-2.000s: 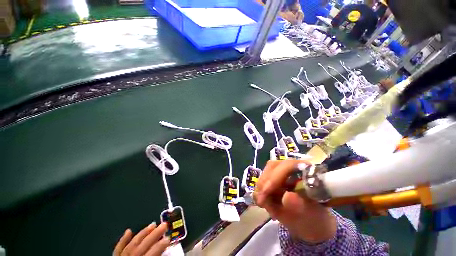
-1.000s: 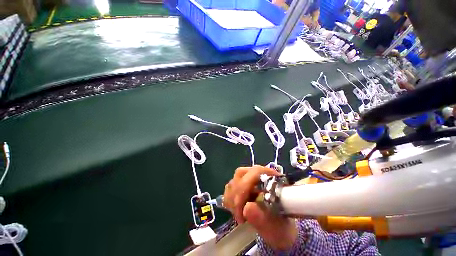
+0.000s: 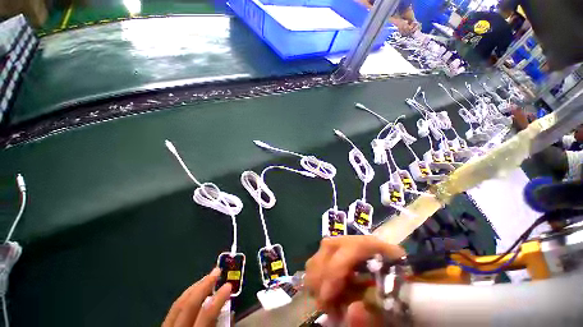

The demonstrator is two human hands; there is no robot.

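Note:
My right hand [image 3: 348, 278] is closed around the glue dispensing gun, beside its silvery hose clamp [image 3: 385, 284]. The pale nozzle [image 3: 293, 280] reaches the lower right part of an open white power adapter [image 3: 273, 263] with a dark board and yellow block. My left hand [image 3: 199, 300] has its fingertips on the lower part of another open adapter [image 3: 231, 271] just to the left. The palm is cut off by the bottom edge. Each adapter has a white output cable, looped in a hank [image 3: 218, 198], running away from me.
More adapters with cables lie along the dark green belt [image 3: 128, 255] to the right, beside a worn pale rail [image 3: 409, 220]. Another cable [image 3: 9, 255] is at the far left. A blue bin [image 3: 307, 39] and metal post [image 3: 369, 41] stand beyond. Other people work at right.
My left hand has come back into view, with an adapter and looped cable beside the previous one. My right hand and the gun have shifted slightly right and down; the nozzle remains at the same adapter.

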